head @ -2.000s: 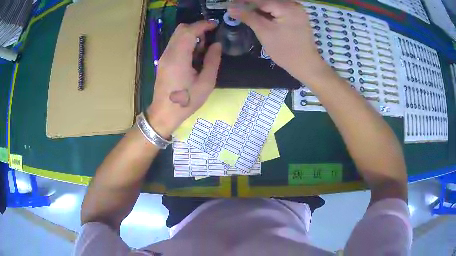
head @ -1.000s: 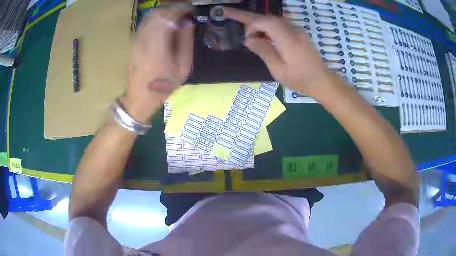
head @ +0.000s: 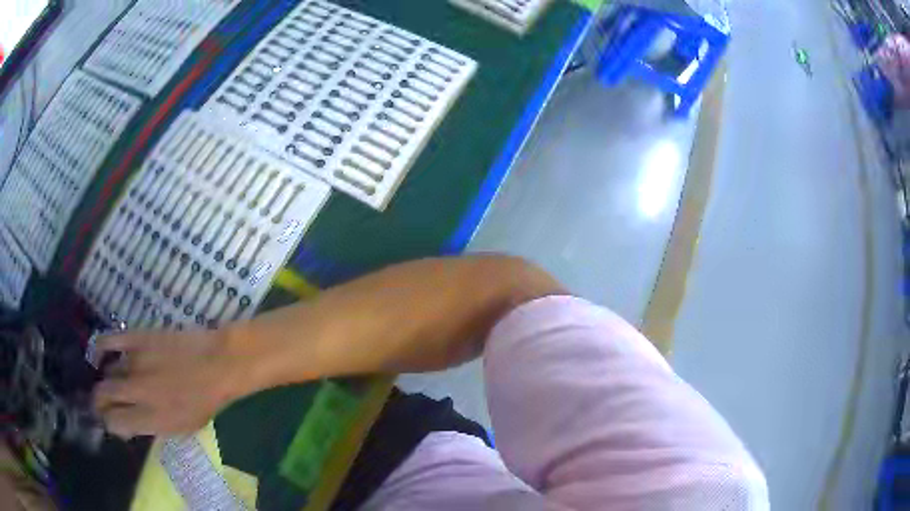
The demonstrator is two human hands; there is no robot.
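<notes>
My right hand (head: 165, 384) is at the left side of the view, at the edge of the dark fixture (head: 50, 374). Its fingers are bent and blurred, and whether they hold a part cannot be told. A skin-coloured patch at the lower left edge may be part of my left hand, but it is cut off and unclear. A white parts tray (head: 321, 200) with rows of slim rods with dark ring ends lies beside my right forearm. Yellow backing paper (head: 150, 489) with a printed label strip (head: 200, 479) lies below my right hand.
A second filled parts tray (head: 469, 75) lies beyond the first, with more trays (head: 125, 95) at the upper left. Blue tape (head: 514, 150) runs along the bench edge. A blue stool (head: 664, 50) stands on the grey floor. A green label (head: 319, 434) is near my forearm.
The view has swung to the right, bringing the trays, bench edge, stool and floor into view. The fixture has shifted to the left edge; the cardboard is no longer clearly seen.
</notes>
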